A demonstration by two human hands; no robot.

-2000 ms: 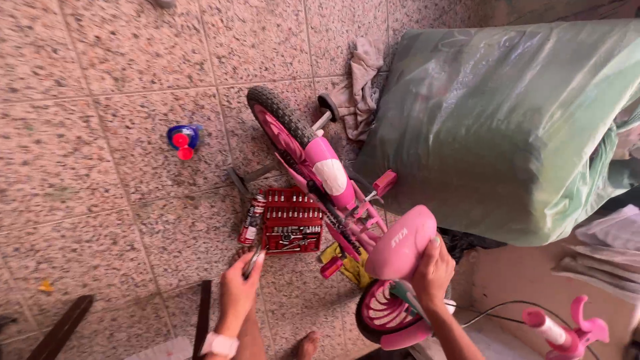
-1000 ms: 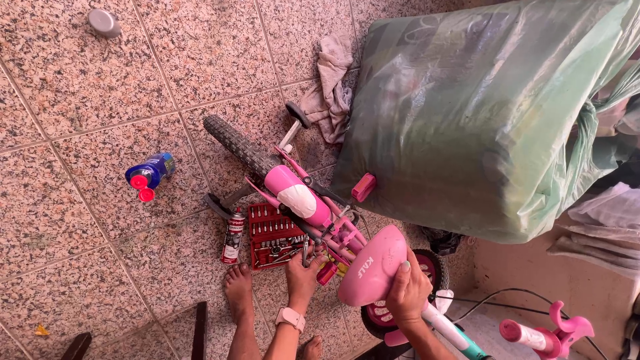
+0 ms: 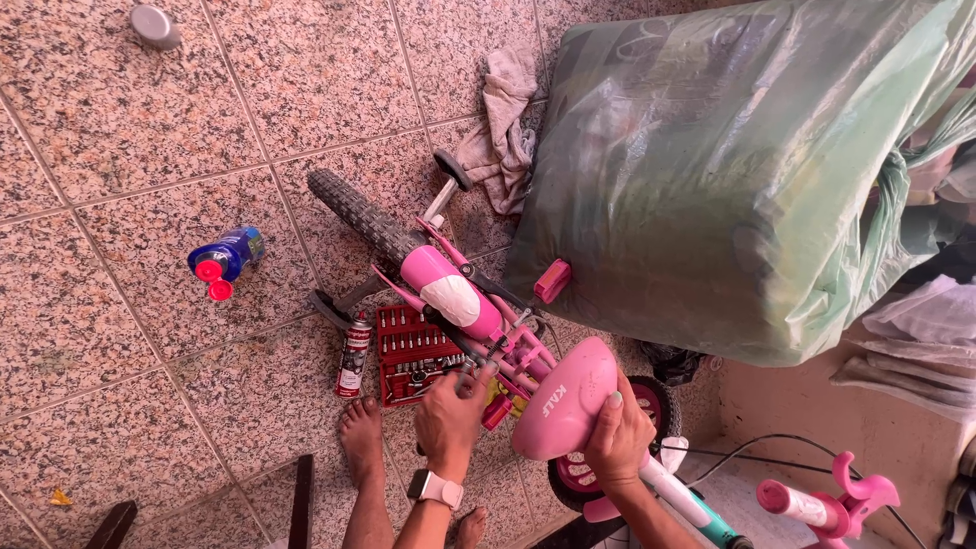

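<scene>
A child's pink bicycle [image 3: 526, 358] with a knobbly rear tyre [image 3: 358, 213] and training wheels stands on the tiled floor. My right hand [image 3: 619, 435] grips the edge of its pink saddle [image 3: 568, 396]. My left hand [image 3: 451, 415], with a watch on the wrist, is closed around a metal tool [image 3: 467, 374], partly hidden by the fingers, beside the frame tubes left of the saddle. Under that hand lies a red socket set case [image 3: 412, 335] with sockets and a ratchet. A red and white spray can [image 3: 354, 358] is next to the case.
A large green plastic bag [image 3: 686, 175] fills the upper right, with a grey cloth [image 3: 505, 122] beside it. A blue bottle with a red cap [image 3: 232, 255] and a grey cup-like object [image 3: 155, 27] are on the floor at left. The pink handlebar grip [image 3: 801, 503] is at lower right.
My left hand has moved from over the socket case up to the bicycle frame by the saddle. My right hand has stayed on the saddle.
</scene>
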